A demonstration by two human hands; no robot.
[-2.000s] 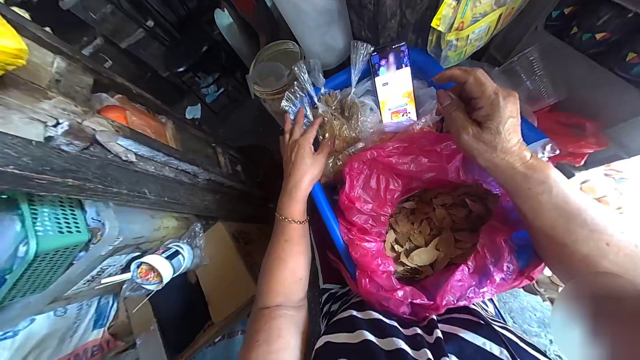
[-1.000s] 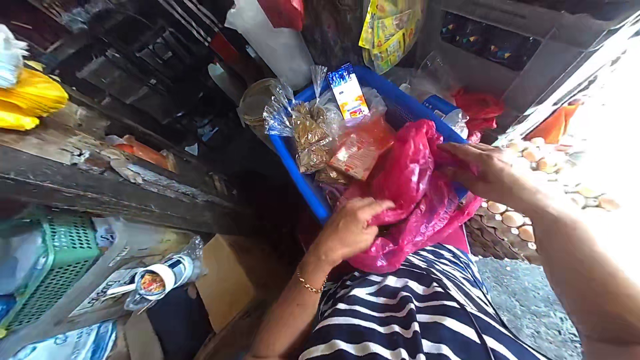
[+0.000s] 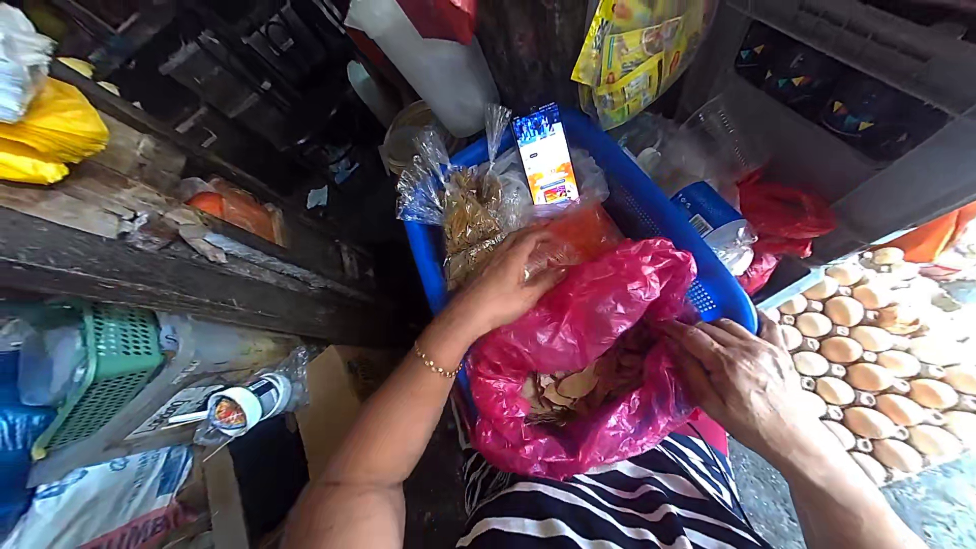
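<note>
A pink plastic bag [image 3: 564, 328] with dried leaves [image 3: 568, 387] in its mouth rests at the near end of a blue plastic basket [image 3: 659, 206]. My left hand [image 3: 507, 282] lies at the bag's far left edge, over clear bags of brown dried goods [image 3: 469, 217]; whether it grips anything is hidden. At the bag's right side, my right hand [image 3: 732, 374] has its fingers against the plastic near the basket's rim, with fingertips partly hidden. Beyond the hands are a reddish-orange packet [image 3: 583, 232] and a lit phone [image 3: 546, 156] leaning at the basket's far end.
Trays of eggs [image 3: 869, 366] stand at the right, below a dark crate [image 3: 839, 84]. Yellow sachets [image 3: 633, 57] hang at the back. Along the left run wooden planks [image 3: 152, 236], with a green basket [image 3: 114, 374] and a white cup [image 3: 236, 408] below.
The bag's mouth, folded over one second ago, now shows the leaves again. My left hand has moved from the bag's near left side toward the clear bags.
</note>
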